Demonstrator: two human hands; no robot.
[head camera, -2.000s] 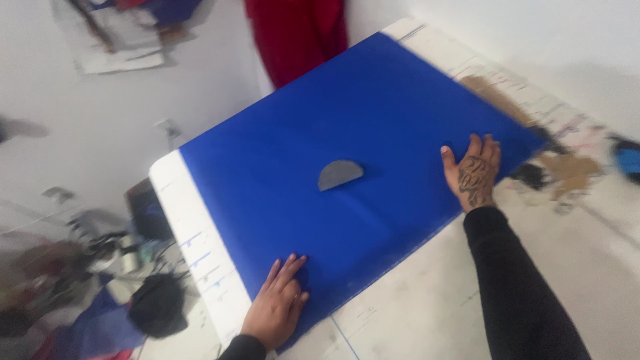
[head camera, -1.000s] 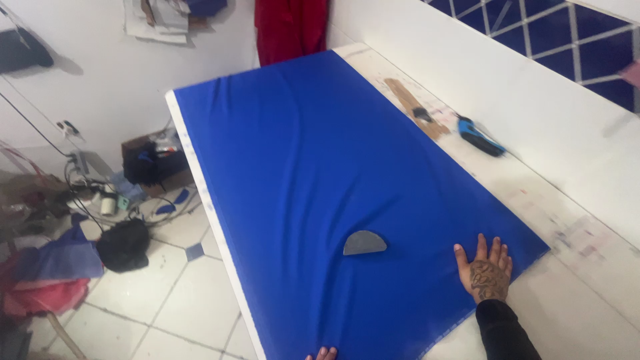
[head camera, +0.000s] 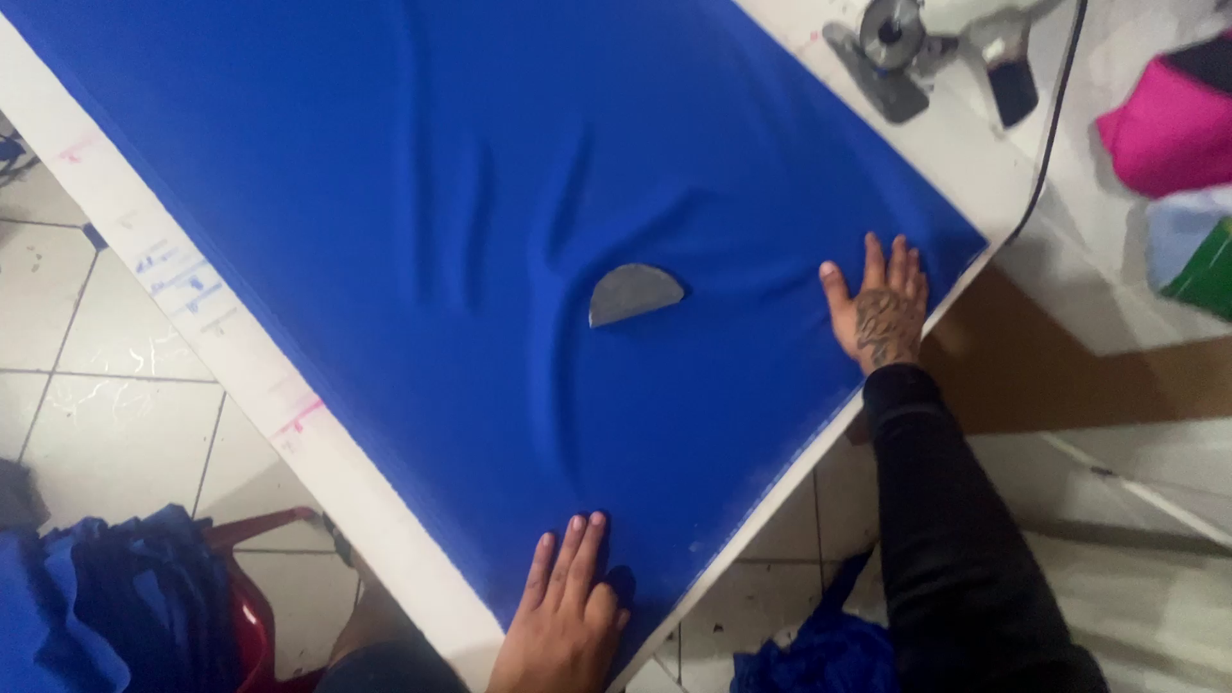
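Note:
A large sheet of blue fabric (head camera: 366, 250) covers most of a white table (head camera: 356, 462), with several soft ridges across its middle. On the fabric lies a grey half-round piece (head camera: 635, 294), its material unclear, touched by neither hand. My left hand (head camera: 568, 602) rests flat on the fabric near the table's lower corner, fingers pointing up and away. My right hand (head camera: 881, 313), tattooed on its back, presses on the fabric near the right corner with its fingers spread. Neither hand grips anything.
A metal machine part with a round wheel (head camera: 890, 34) stands at the upper right beside a black cable (head camera: 1054, 135). Pink cloth (head camera: 1169, 130) lies farther right. Blue fabric (head camera: 144, 587) is heaped over a red chair (head camera: 252, 606) at lower left; more blue cloth (head camera: 818, 654) is below the table.
The view has swung strongly toward the near end of the table. My left hand, mostly out of frame one second ago, shows on the fabric again. The half-round piece still lies on the fabric.

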